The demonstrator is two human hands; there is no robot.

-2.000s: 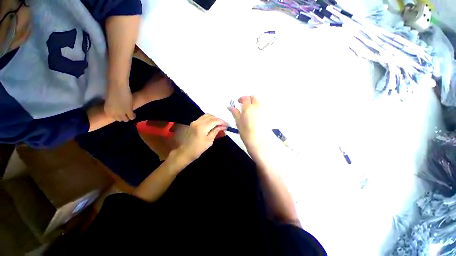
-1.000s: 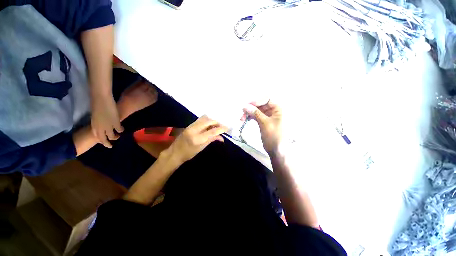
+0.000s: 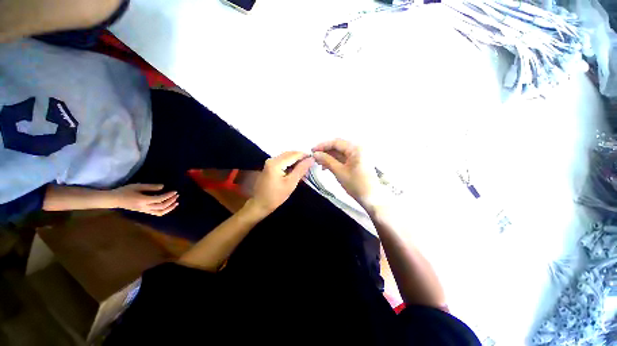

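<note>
My left hand [image 3: 274, 181] and my right hand [image 3: 348, 169] meet fingertip to fingertip at the near edge of the white table [image 3: 270, 81]. Both pinch a thin lead wire; its end between the fingertips is too small to make out. Pale strands of the lead wire [image 3: 325, 189] hang below the fingers along the table edge. A single harness piece [image 3: 471, 186] with a dark block lies on the table to the right. Another small wire piece [image 3: 387, 181] lies just right of my right hand.
A small wire loop [image 3: 336, 39] lies farther up. Grey-white cables [image 3: 521, 40] spread at the far right, with grey cable heaps [image 3: 585, 290] at the lower right. A smartphone [image 3: 240, 5] is at the top edge. A person [image 3: 74, 121] sits at left, above a cardboard box [image 3: 95, 257].
My right hand has moved left and its fingertips now meet my left hand's. The seated person has raised one arm at the upper left, and the other hand rests lower.
</note>
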